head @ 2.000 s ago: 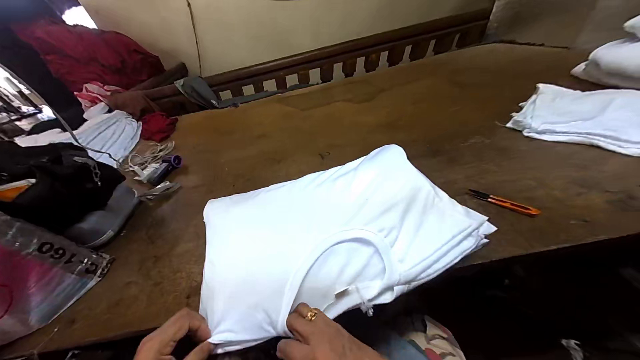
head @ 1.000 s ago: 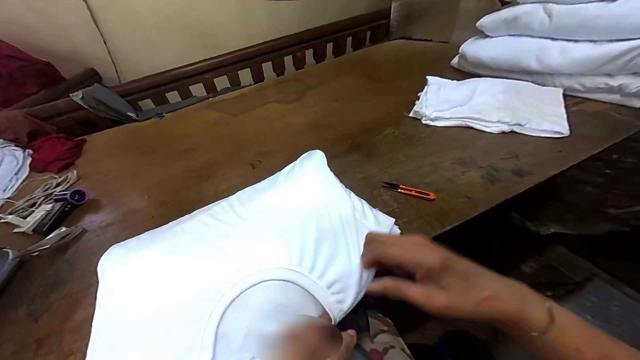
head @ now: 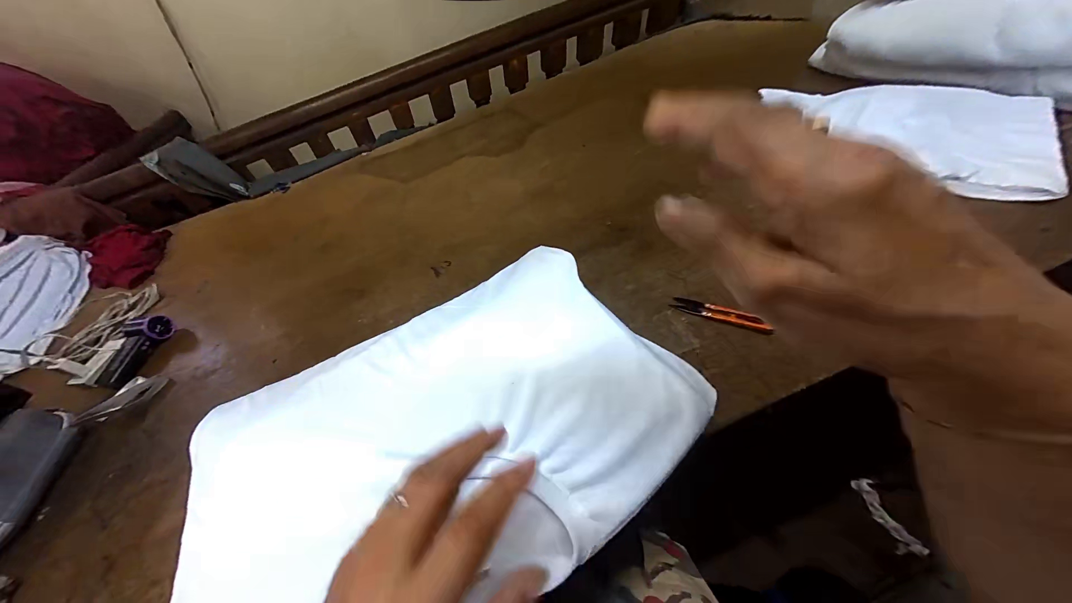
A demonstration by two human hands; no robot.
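A white knit garment (head: 402,377), folded flat with its round ribbed neckline toward me, lies at the near edge of a brown wooden table (head: 352,243). Over the neckline is my left hand (head: 444,519), fingers spread and slightly blurred, a ring on one finger; whether it presses on the cloth is hard to tell. My right hand (head: 804,209) is raised above the table on the right, blurred, fingers apart and holding nothing. Just left of and below it are orange thread snips (head: 724,315) on the table.
Another folded white cloth (head: 963,134) lies at the back right, before a white stack (head: 946,42). Cords (head: 109,327), a purple-ringed item (head: 151,328), a grey case (head: 33,461) and red cloth (head: 126,255) are on the left. A slatted wooden rail (head: 435,84) runs behind.
Two seconds ago both hands were at the garment's near edge. My right hand touched its right side a second ago and is now raised, away from it. The garment's right side now lies smoother.
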